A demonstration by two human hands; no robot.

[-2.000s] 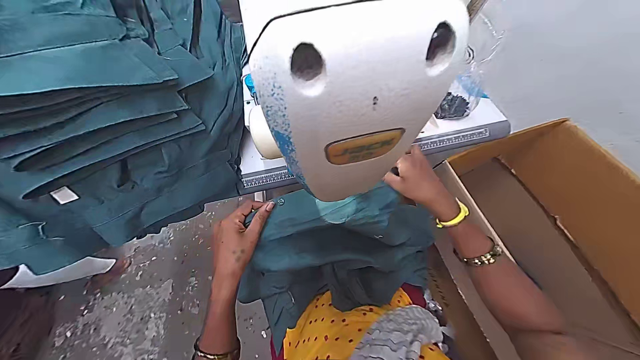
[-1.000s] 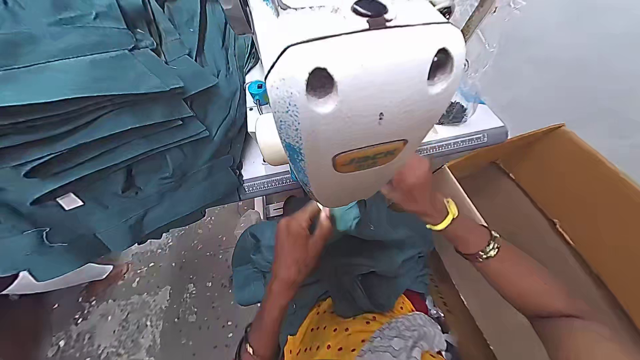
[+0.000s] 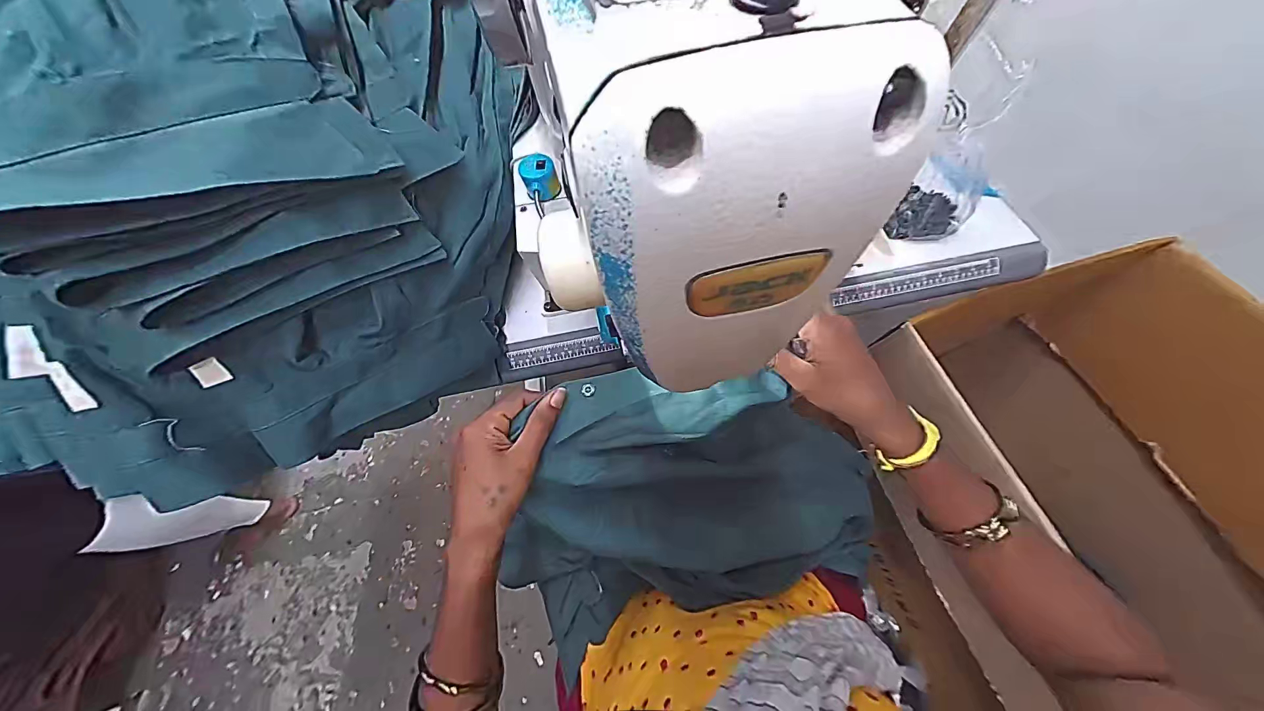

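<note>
A dark teal cloth garment (image 3: 681,494) hangs over my lap below a white Jack sewing machine head (image 3: 760,197). My left hand (image 3: 509,444) pinches the garment's upper left edge between thumb and fingers, beside a small round snap or button (image 3: 589,390). My right hand (image 3: 839,370) grips the upper right end of the same edge, close to the machine head's lower right side. Between both hands the edge is stretched under the head, where a lighter patch of cloth shows. The needle area is hidden behind the head.
A tall stack of teal garments (image 3: 247,247) lies at the left. An open cardboard box (image 3: 1047,415) stands at the right. On the white machine table (image 3: 918,281) are a printed ruler strip and a plastic bag of dark small pieces (image 3: 928,207). Part of a person's foot (image 3: 281,512) shows at lower left.
My left hand has moved left from under the machine head, and the garment's edge with the round fastener now shows beside it. My right hand remains at the head's right side.
</note>
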